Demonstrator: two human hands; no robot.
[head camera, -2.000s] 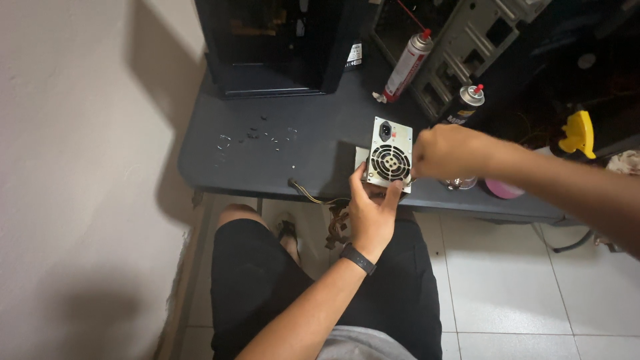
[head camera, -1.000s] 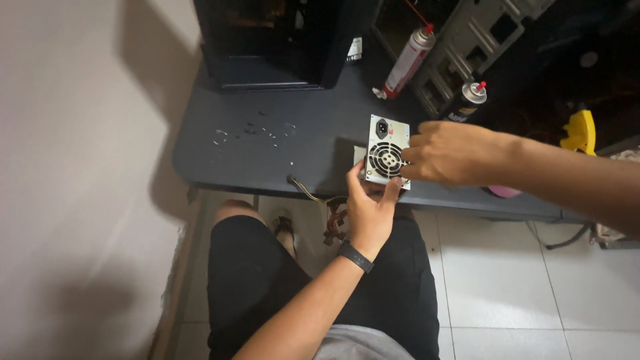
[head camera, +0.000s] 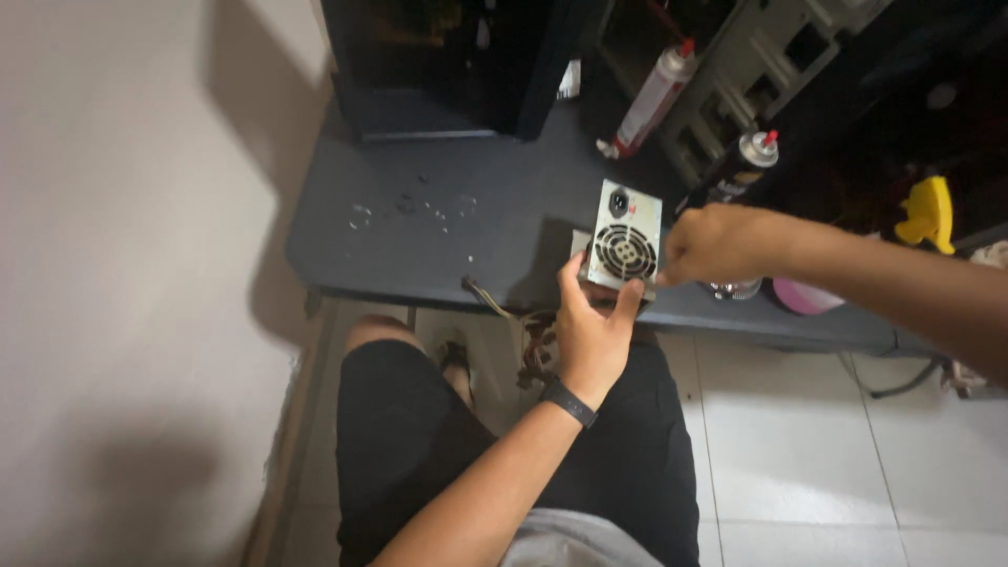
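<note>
A silver computer power supply unit point(head camera: 626, 250) stands tilted at the table's front edge, its fan grille and black power socket facing up. My left hand point(head camera: 594, 331) grips its lower end, thumb on the near edge beside the grille. My right hand point(head camera: 705, 244) is curled at the unit's right side, its fingertips close to the lower right corner; whether it holds a small tool cannot be seen. A bundle of cables with brown connectors point(head camera: 539, 350) hangs below the table edge, and one connector point(head camera: 470, 283) lies on the edge.
Small loose bits point(head camera: 437, 211) lie on the dark table point(head camera: 378, 260). Behind are a black computer case point(head camera: 441, 118), a red-and-white spray can point(head camera: 654, 102), a black spray can point(head camera: 744, 165) and a metal case frame point(head camera: 732, 102). At right are a yellow spray trigger point(head camera: 929, 214) and a pink container point(head camera: 807, 295).
My right hand was over the right part of the fan grille one second ago; it is now off to the unit's right side. My left hand keeps its grip.
</note>
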